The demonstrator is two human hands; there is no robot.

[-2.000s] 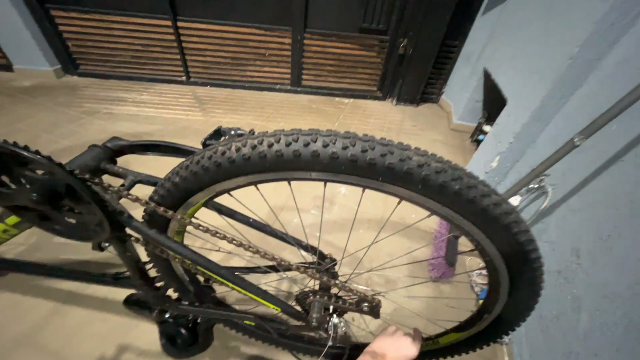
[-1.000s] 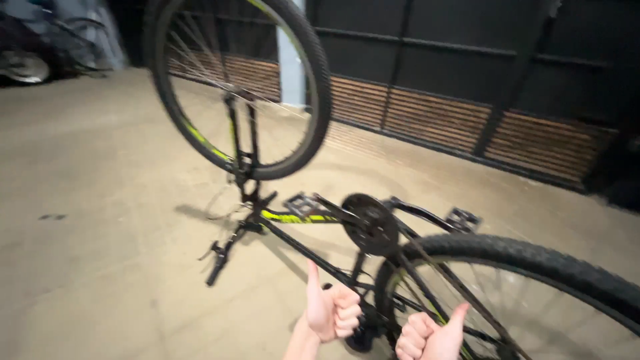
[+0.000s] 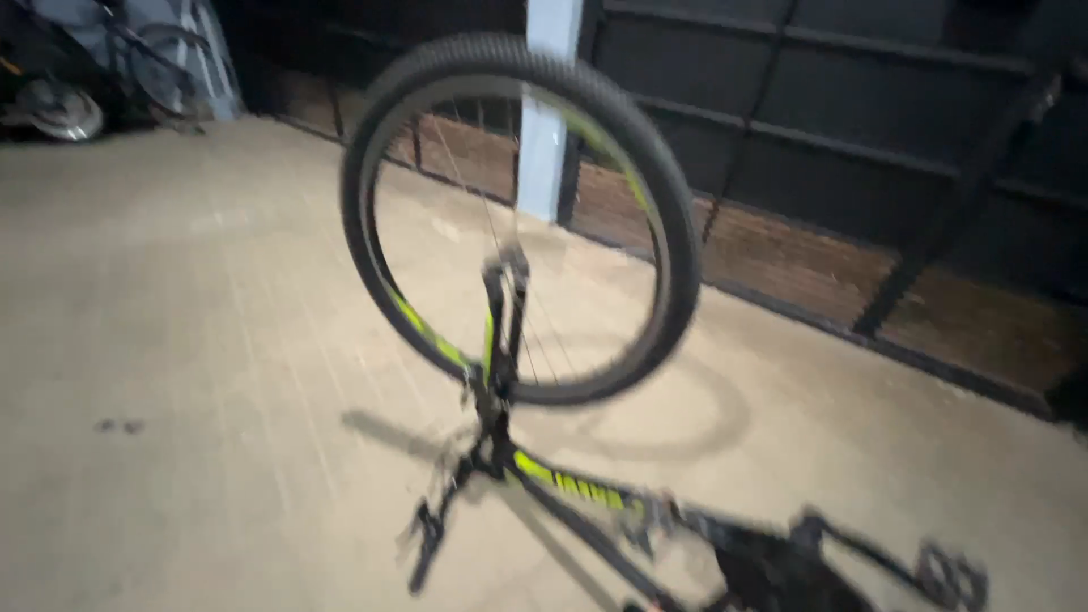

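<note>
A black and yellow-green bicycle stands upside down on the floor. Its front wheel [image 3: 676, 255] rises at the middle of the head view, held in the fork [image 3: 516, 323]. Below the fork, the handlebar [image 3: 429, 535] reaches down to the left. The frame's down tube [image 3: 586, 535] runs to the lower right, toward the blurred chainring [image 3: 782, 569] and a pedal [image 3: 950, 578]. Neither of my hands can be made out; a small skin-coloured patch at the bottom edge is too blurred to identify. The rear wheel is out of frame.
Behind the bicycle runs a dark metal gate [image 3: 850, 110] with slatted lower panels, beside a light blue post [image 3: 544, 153]. At the far upper left are another bicycle [image 3: 161, 68] and a vehicle's wheel [image 3: 64, 110]. The tiled floor [image 3: 212, 340] bears a small dark mark.
The view has swung from the rear wheel to the front wheel. One second ago both my hands showed with thumbs up near the frame; now they are no longer clearly visible.
</note>
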